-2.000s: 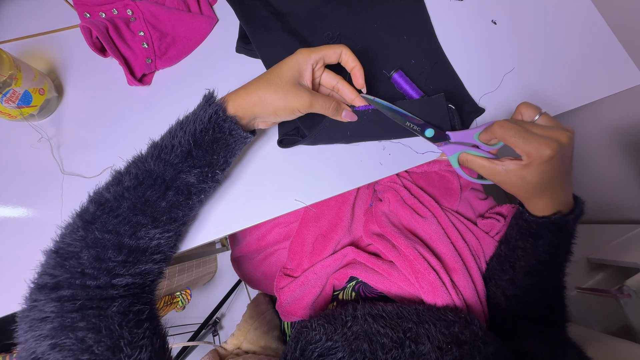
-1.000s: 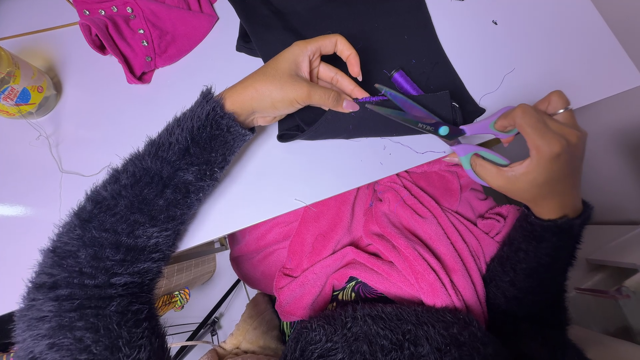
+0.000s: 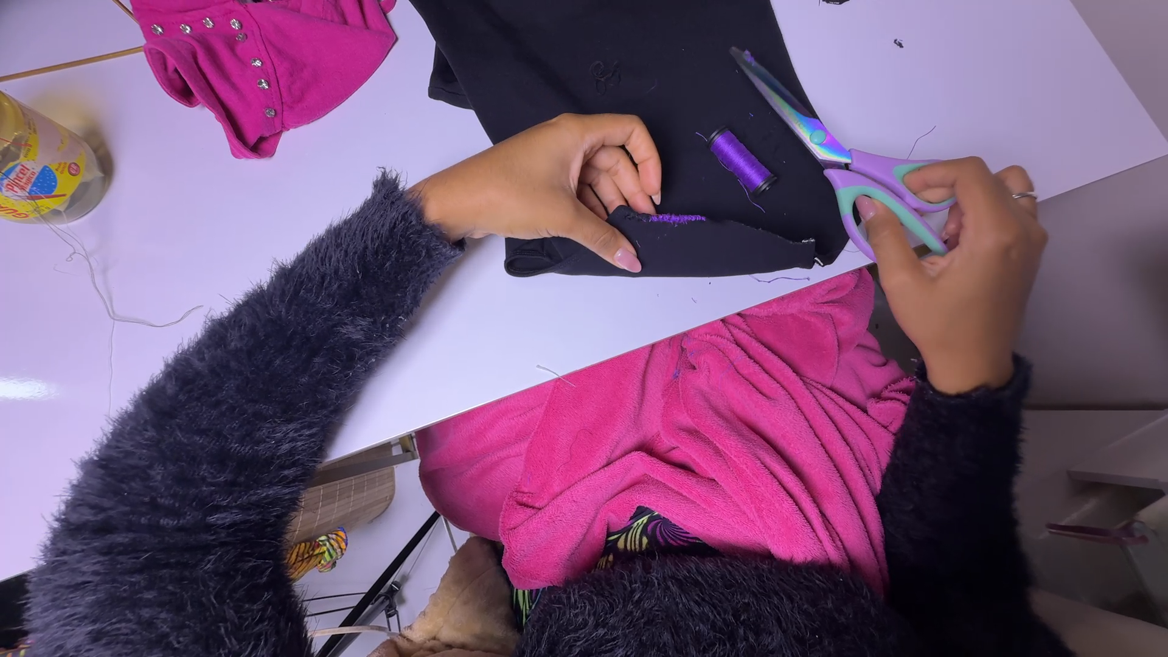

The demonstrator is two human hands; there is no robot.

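A black fabric piece (image 3: 566,55) lies over the white table, its near edge folded and marked by a short row of purple stitching (image 3: 677,219). My left hand (image 3: 566,182) pinches the fold between thumb and fingers, just left of the stitches. In my right hand (image 3: 958,246) are scissors (image 3: 826,146) with lilac and mint handles, the blades nearly closed and pointing up and left over the black fabric. A spool of purple thread (image 3: 741,161) rests on the fabric between the stitches and the blades.
A magenta garment with shiny snaps (image 3: 274,68) lies at the upper left, near a labelled clear jar (image 3: 46,169) and loose pale thread (image 3: 109,301). Pink plush cloth (image 3: 693,438) covers my lap below the edge of the white table (image 3: 438,392).
The scissors have moved away from the stitching, toward the upper right, and their blades have come together. My left hand stays at the black fabric's edge, and the fold now lies flatter.
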